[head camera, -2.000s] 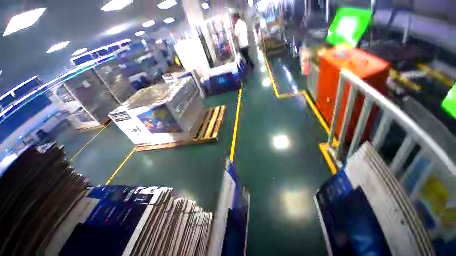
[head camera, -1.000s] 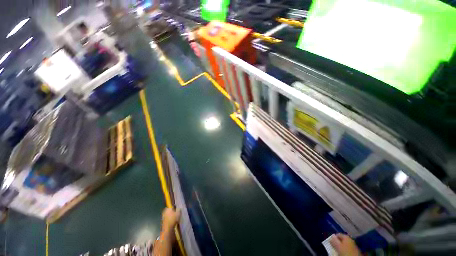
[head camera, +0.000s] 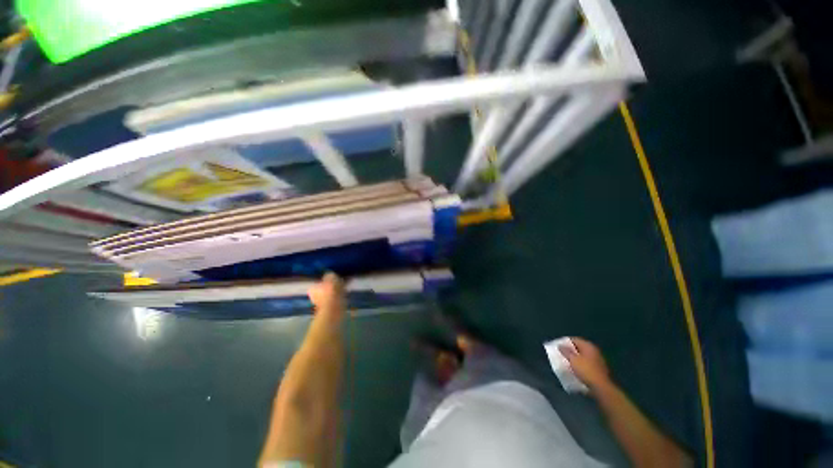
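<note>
My left hand (head camera: 327, 292) grips the top edge of a flattened TV carton (head camera: 219, 294), which stands on edge just in front of the leaning cartons (head camera: 301, 226). The fingertips on its far side are hidden. A narrow dark gap shows between this carton and the others. My right hand (head camera: 585, 359) is away to the right and holds the white label sheet (head camera: 564, 366) over the floor. The print on the sheet is too blurred to read.
The white guard railing (head camera: 365, 102) runs behind the leaning cartons and turns a corner at right. A yellow warning sign (head camera: 196, 183) hangs on it. Light-blue bundles (head camera: 785, 302) are at the far right. A yellow lane line (head camera: 671, 247) crosses the green floor.
The view has swung right and down to the railing. The carton in my left hand has moved from the open aisle to beside the leaning cartons. My right hand still holds the sheet.
</note>
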